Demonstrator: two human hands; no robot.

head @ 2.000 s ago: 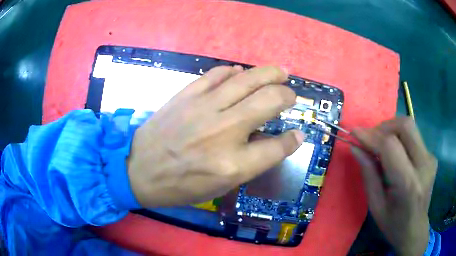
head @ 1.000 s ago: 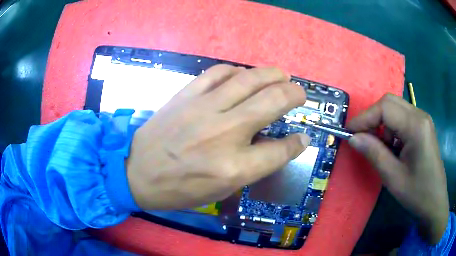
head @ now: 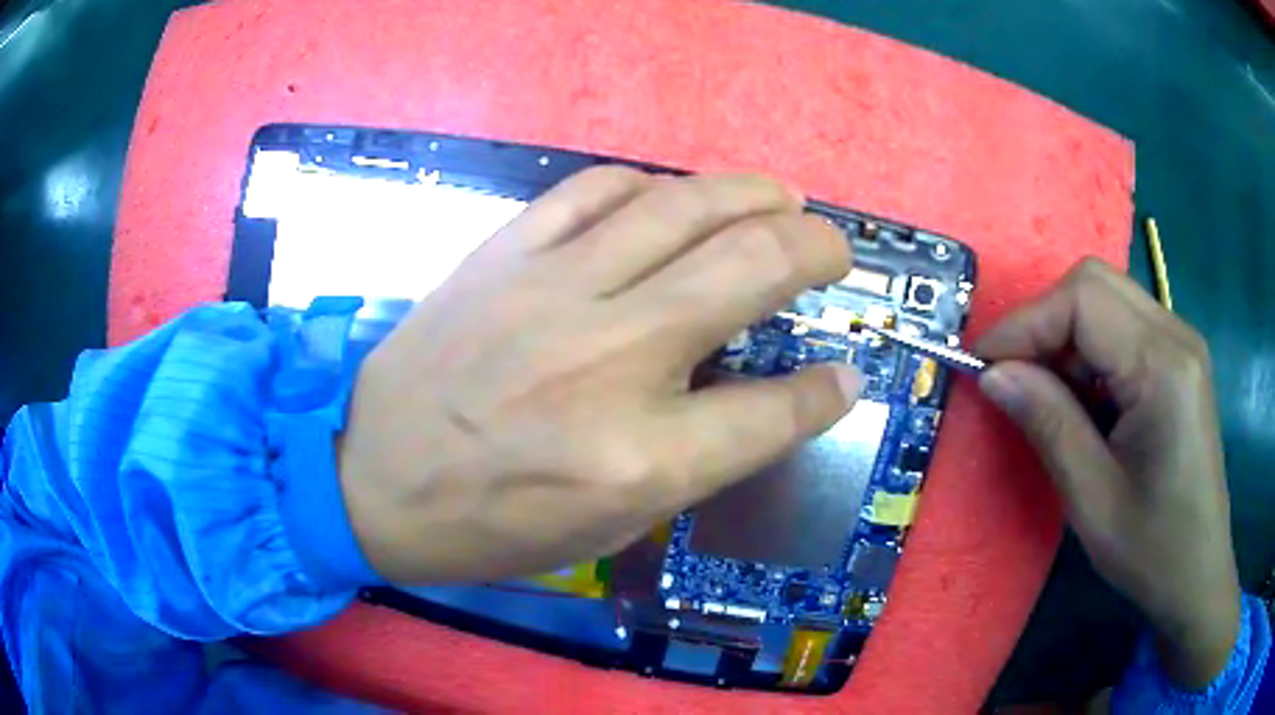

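Observation:
An opened tablet assembly lies insides up on a red foam pad. Its blue main board is at the right end, with a silver shield cover. My right hand holds thin silver tweezers between thumb and finger, points at the board's upper part near a small connector. My left hand lies over the middle of the tablet, thumb and fingers apart around the board's top area. Whether its fingers hold anything cannot be seen. The palm hides part of the battery.
A yellow stick lies on the dark-green bench right of the pad. A camera module is at the tablet's upper right corner. An orange flex cable is at the lower right.
My right hand turned and moved up, now holding the tweezers flatter, with the points still at the board's upper part. The tablet and pad shifted slightly. My left hand stayed nearly in place.

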